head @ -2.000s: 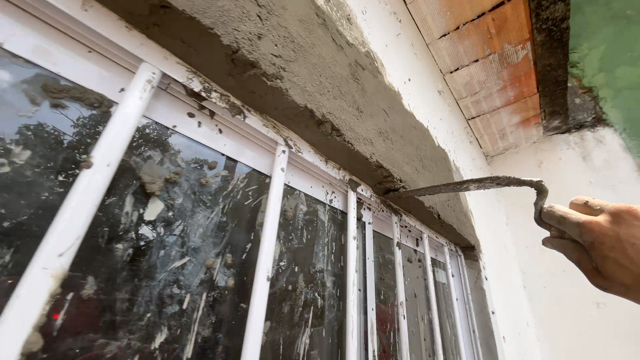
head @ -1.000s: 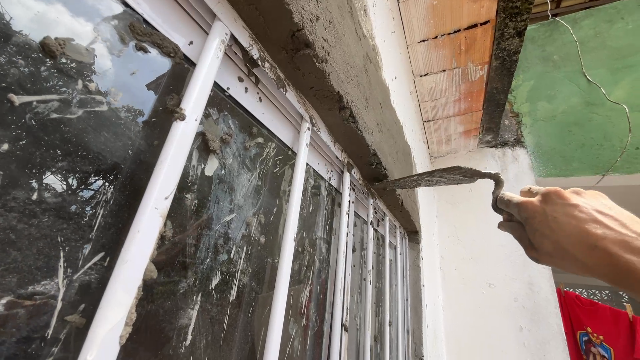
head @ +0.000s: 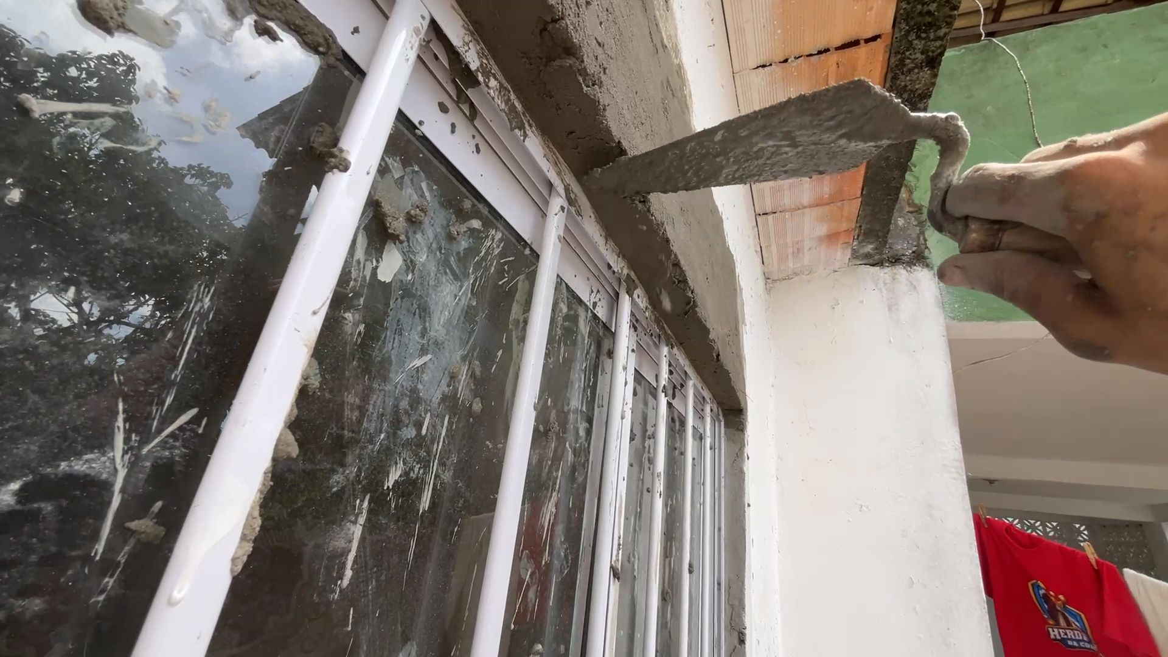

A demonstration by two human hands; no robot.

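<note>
At the right of the head view, my right hand (head: 1077,228) is closed around the handle of a mason's trowel (head: 776,137), with the fingers smeared with mortar. The mortar-coated blade points left, and its tip touches the underside of the wet mortar (head: 680,283) above the window, close to the top of the white window frame (head: 474,119). Mortar spatters mark the frame, the white bars and the window glass (head: 438,301). Most of the trowel's handle is hidden in the hand. My left hand does not show.
White vertical bars (head: 529,411) stand in front of the glass. Beyond the window is a white wall (head: 858,456). Overhead are clay blocks (head: 812,82) beside a dark beam (head: 899,119). A red shirt (head: 1049,584) hangs from clothes pegs at lower right, and a thin wire (head: 1022,78) dangles near a green wall.
The view has shifted a good deal along the window. My right hand still holds the trowel, whose blade tip stays at the mortared underside above the frame.
</note>
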